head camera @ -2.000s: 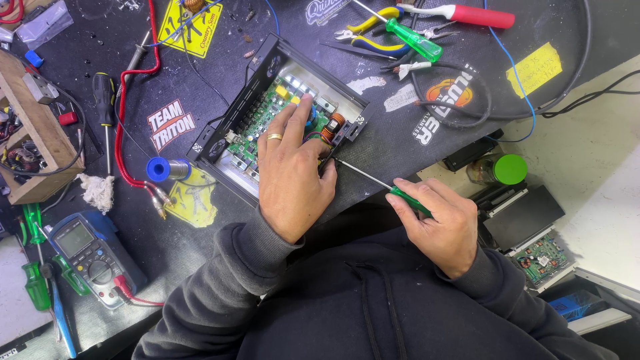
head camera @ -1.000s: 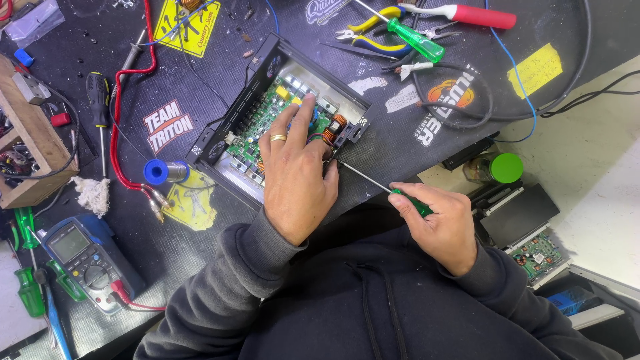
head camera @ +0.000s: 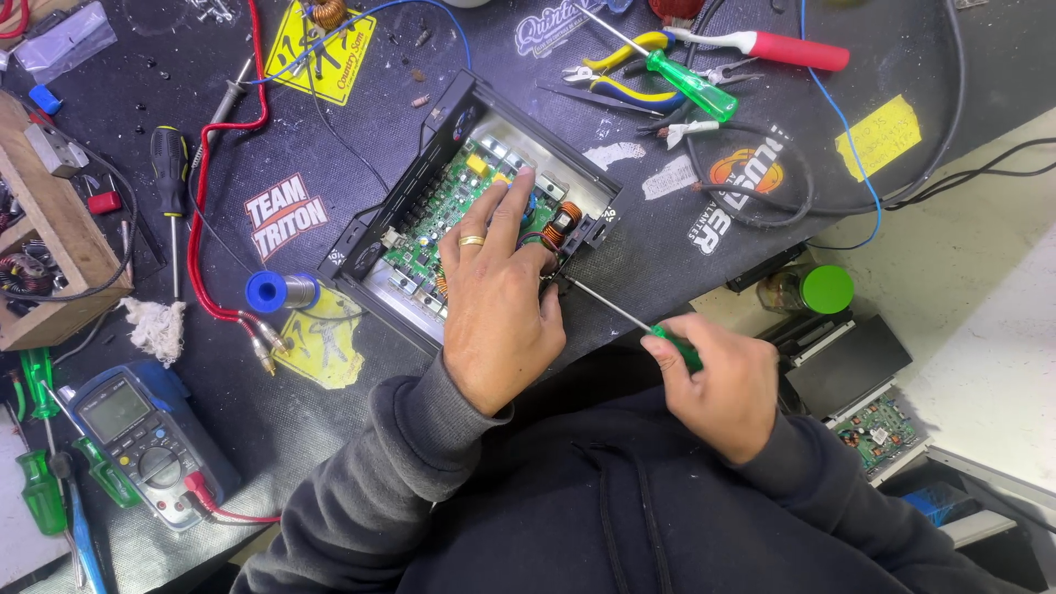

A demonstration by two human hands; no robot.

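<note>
My left hand (head camera: 503,289), with a ring on one finger, lies over a green circuit board (head camera: 450,202) inside a black metal amplifier housing (head camera: 384,318). Its fingers are spread on the board, and whether they grip the housing is hidden. My right hand (head camera: 722,384) is closed around the green handle of a screwdriver (head camera: 615,305). The shaft runs up and left, and its tip meets the lower right end of the housing, near copper-wound toroidal coils (head camera: 563,224). The exact contact point cannot be seen.
Left of the housing lie a solder spool (head camera: 282,291), red cables (head camera: 196,247), a multimeter (head camera: 153,445) and a wooden parts box (head camera: 62,223). Beyond it are diagonal cutters (head camera: 631,82) and another green screwdriver (head camera: 691,85). A green-lidded jar (head camera: 825,289) stands below the bench edge.
Both hands stay in nearly the same places, the right one still on the screwdriver. The fingers of my left hand have shifted slightly on the board.
</note>
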